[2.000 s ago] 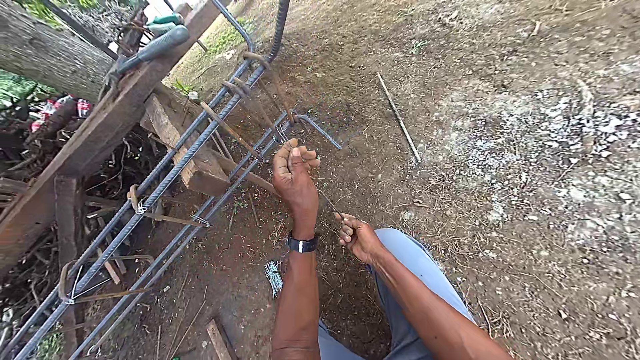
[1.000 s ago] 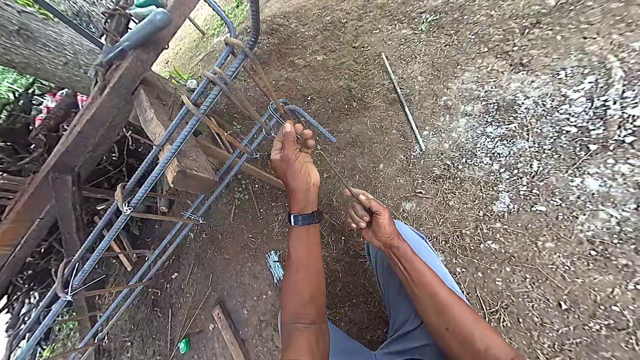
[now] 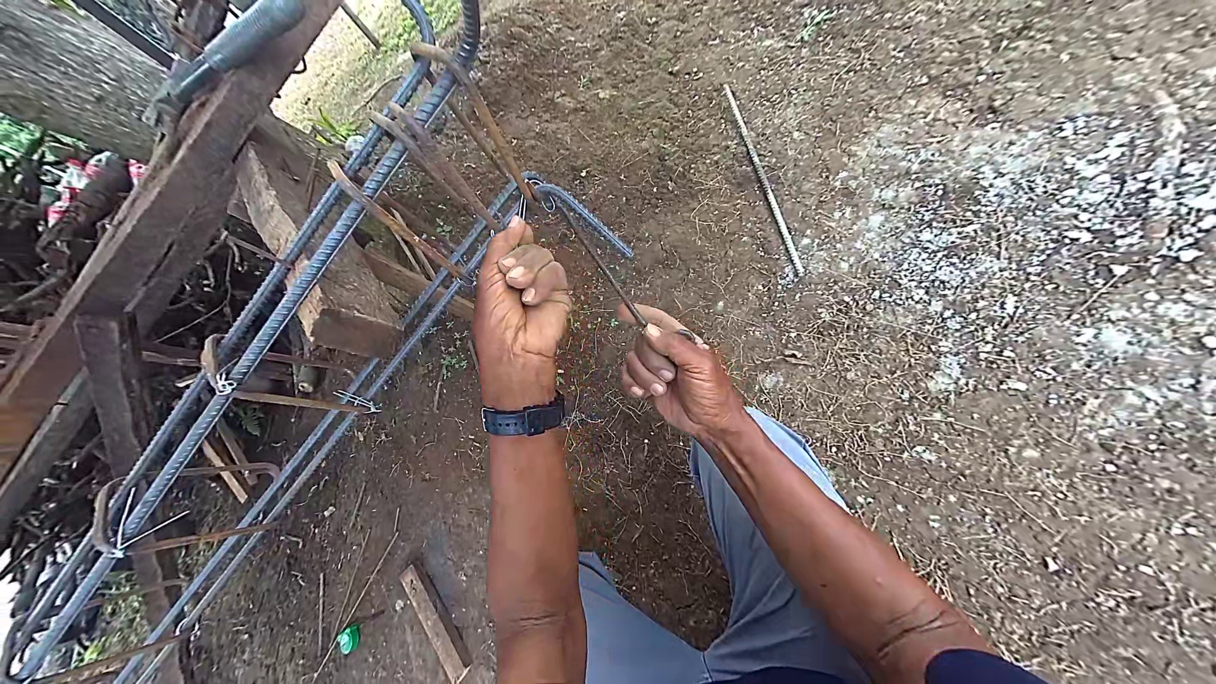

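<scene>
My left hand [image 3: 522,309] is at the lower bars of a rebar cage [image 3: 313,271], its thumb and forefinger pinching thin tie wire [image 3: 522,207] beside a rusty stirrup [image 3: 484,119]. My right hand [image 3: 679,370], lower and to the right, grips a thin metal rod tool [image 3: 600,261]. The rod's far end reaches up to the wire near the bent end of a lower bar [image 3: 589,220]. Several rusty stirrups cross the cage, and wire ties [image 3: 223,383] show on some corners. The exact contact between rod tip and wire is too small to tell.
Timber supports [image 3: 142,237] stand under the cage at left, with a grey-handled tool [image 3: 242,43] on top. A loose rebar piece [image 3: 765,180] lies on the soil at right. A wood offcut [image 3: 435,622] and a green cap [image 3: 349,639] lie below, near my legs.
The rod's far end has moved up to the wire at the cage's lower bars. My left hand stays close to the same joint. The view has shifted slightly.
</scene>
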